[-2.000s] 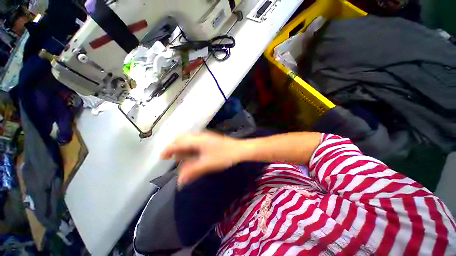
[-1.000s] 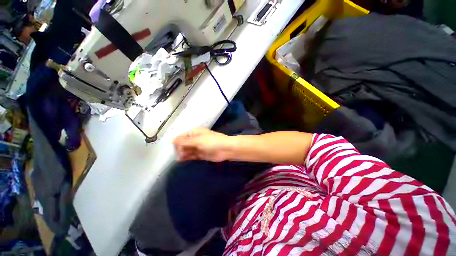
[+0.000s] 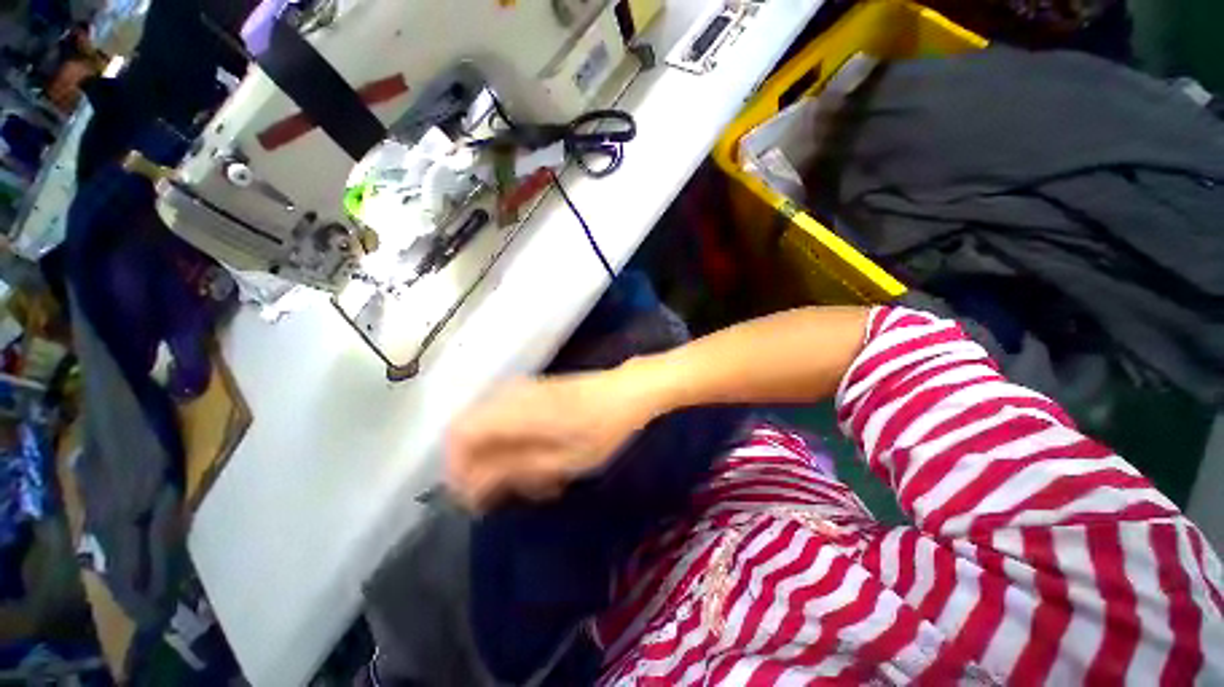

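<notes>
My right hand (image 3: 524,443) is blurred, with its fingers curled, over the garment at the table's front edge. Whether it grips cloth, I cannot tell. The garment has a navy part (image 3: 537,550) and a dark grey part (image 3: 419,591); it lies across my lap against the table edge. My left hand is not in view. The white sewing machine (image 3: 443,67) stands beyond, its needle area (image 3: 352,262) apart from the garment.
Black-handled shears (image 3: 597,141), a slim dark tool (image 3: 456,242) and crumpled white scraps (image 3: 403,181) lie by the machine on the white table (image 3: 309,497). A yellow crate (image 3: 839,255) and a grey cloth heap (image 3: 1047,175) are at the right. More dark cloth (image 3: 121,336) hangs at the left.
My right hand was spread, then closed higher up by the table edge; now it is lower over the garment. The elbow has risen. The garment's grey part has shifted and folded.
</notes>
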